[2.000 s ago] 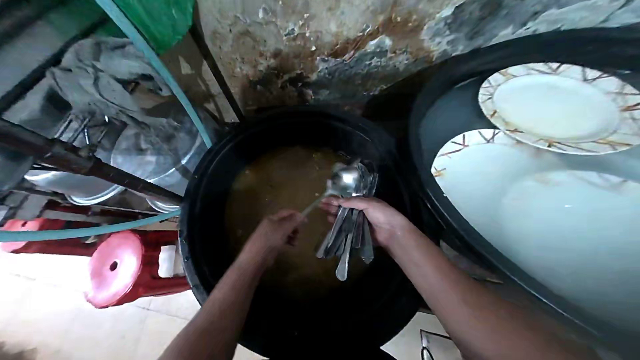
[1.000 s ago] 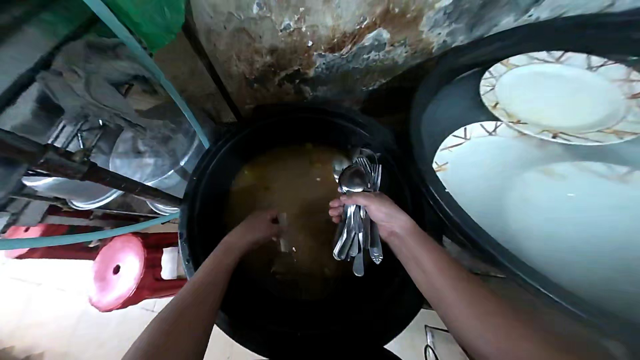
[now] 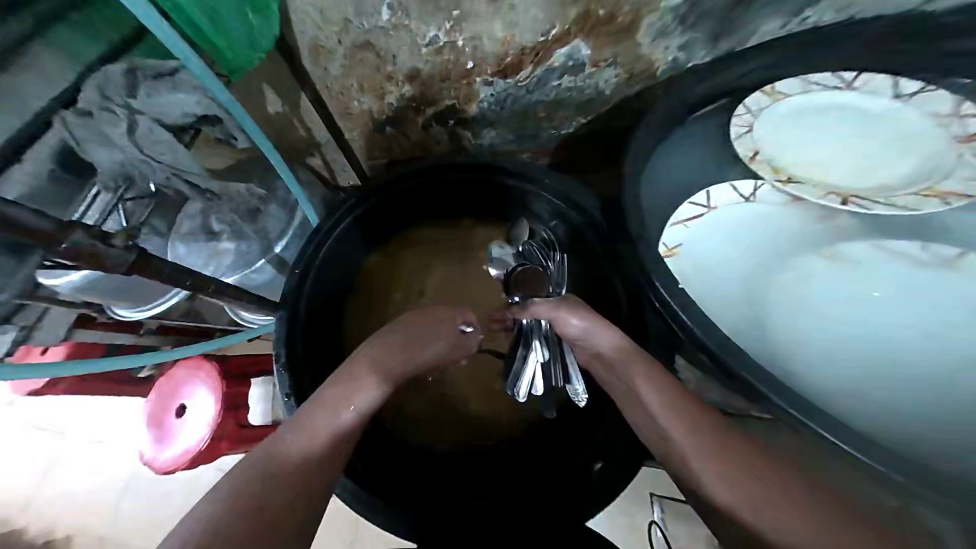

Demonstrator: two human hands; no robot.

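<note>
My right hand [image 3: 568, 320] grips a bunch of metal spoons and forks [image 3: 537, 282] around their middles, over a round black tub [image 3: 313, 252] of murky brown water [image 3: 427, 267]. The spoon bowls and fork tines point toward the wall, the handles toward me. Beside the bunch, close to my right fingers, is my left hand [image 3: 438, 335], curled, with a small shiny bit of metal showing at its fingers. A thin dark handle shows between the hands. What my left fingers hold is mostly hidden.
At the right, a larger black tub [image 3: 732, 366] holds cloudy water and patterned white plates [image 3: 854, 141]. A stained wall [image 3: 473, 76] stands behind. On the left are a light-blue hose [image 3: 221, 91], a metal rack bar [image 3: 152, 263], metal pots [image 3: 229, 244], a grey cloth [image 3: 145, 114] and a red stool [image 3: 183, 415].
My left hand has moved from the water at the left to beside the bunch. My right hand has stayed closed on the cutlery.
</note>
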